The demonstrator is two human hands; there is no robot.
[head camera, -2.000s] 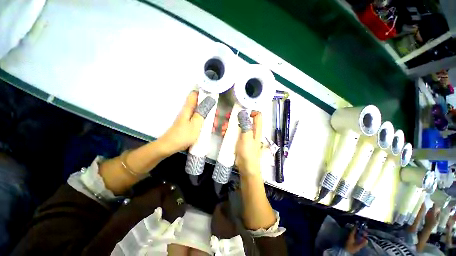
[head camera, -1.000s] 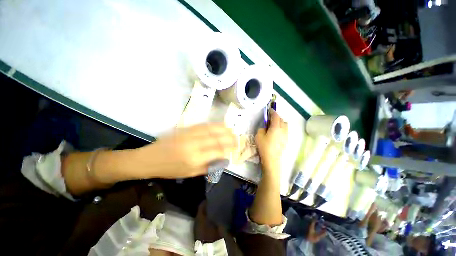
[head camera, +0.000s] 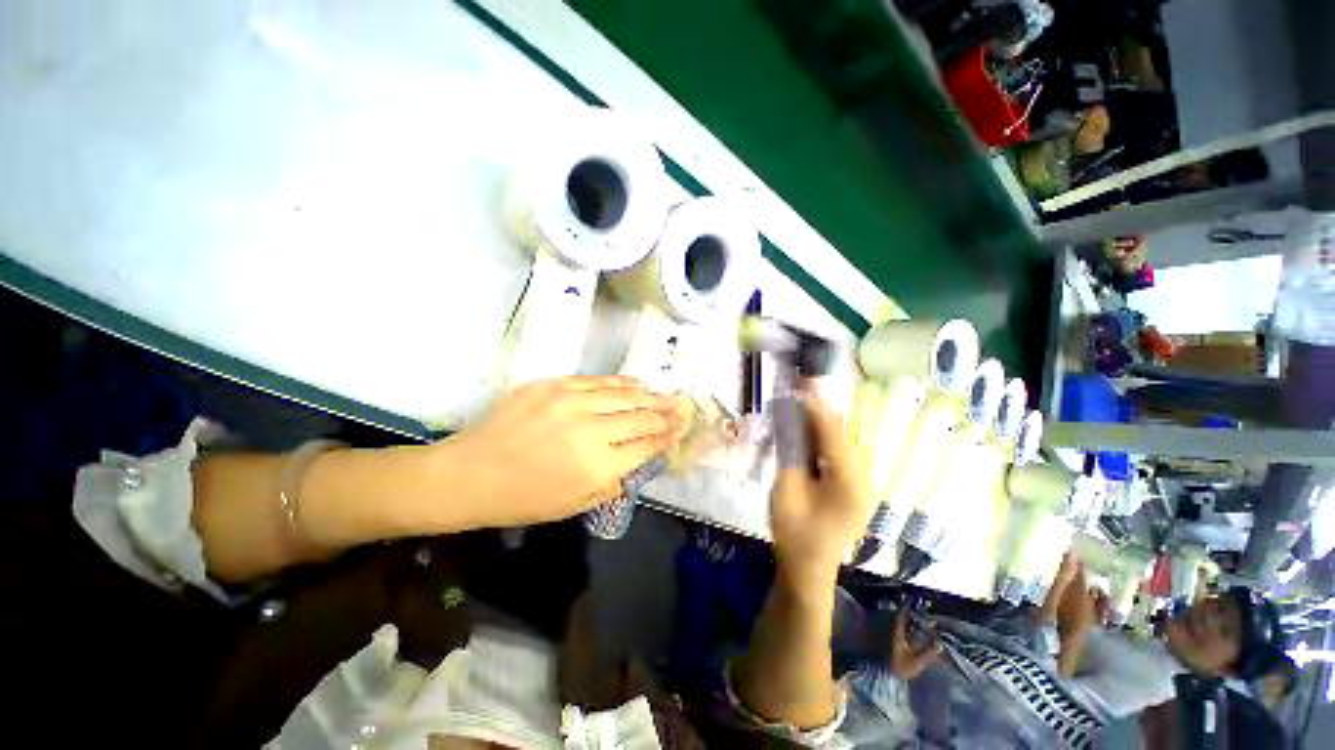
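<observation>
Two cream-white hair dryers lie side by side on the white worktop, round outlets towards the far side. My left hand [head camera: 564,451] lies across the lower handle of the right dryer [head camera: 703,261] and holds it; the left dryer [head camera: 593,194] is beside it. The left hand covers much of the handles, and a patterned handle end shows below it. My right hand [head camera: 820,491] is raised, blurred, and closed on the handle of a small hammer [head camera: 791,343], its head just right of the right dryer.
A row of similar dryers [head camera: 920,352] lies on the worktop [head camera: 264,191] at the right. A green conveyor belt [head camera: 732,103] runs along the far side. Beyond are shelves with a red container [head camera: 984,97]. Another worker [head camera: 1208,633] sits at the lower right.
Both hands have left the paired handles they held two seconds ago. My right hand has picked up the hammer; my left hand has moved across the right dryer's handle. The view has shifted slightly.
</observation>
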